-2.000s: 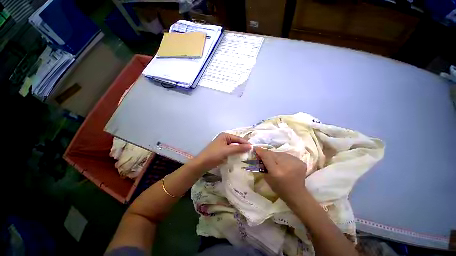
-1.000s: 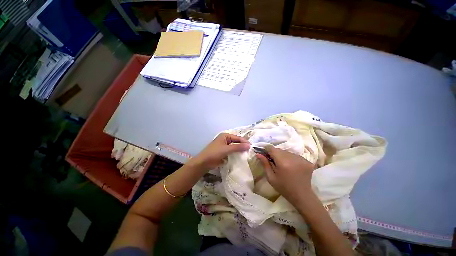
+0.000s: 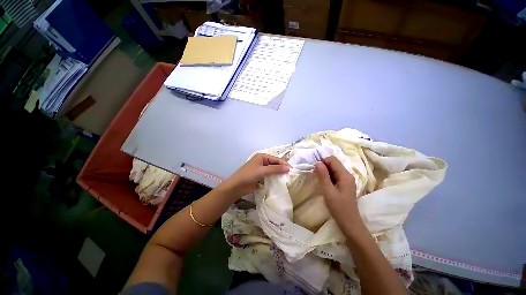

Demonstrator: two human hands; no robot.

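A bunched cream dress (image 3: 398, 178) lies at the table's near edge, mostly with its plain lining out. Flower print shows on the part hanging below the edge. My left hand (image 3: 266, 171) pinches the cloth at the left of the dress's opening. My right hand (image 3: 336, 178) is just right of it, fingertips pinched together at the white inner cloth. A thin line of cloth or seam runs between the two hands. The snips cannot be seen; my right palm is turned away. Any loose thread is too fine to make out.
The pale table (image 3: 369, 86) bears a clipboard with papers (image 3: 199, 78), a yellow-tan pad (image 3: 209, 50) and a printed sheet (image 3: 266, 69). A tape measure strip (image 3: 461, 264) runs along the near edge. A red-orange crate (image 3: 109, 173) with cream garments stands left.
The snips seen in my right hand earlier no longer show. My right hand has moved slightly right, away from my left fingertips. My left hand has stayed in place on the cloth.
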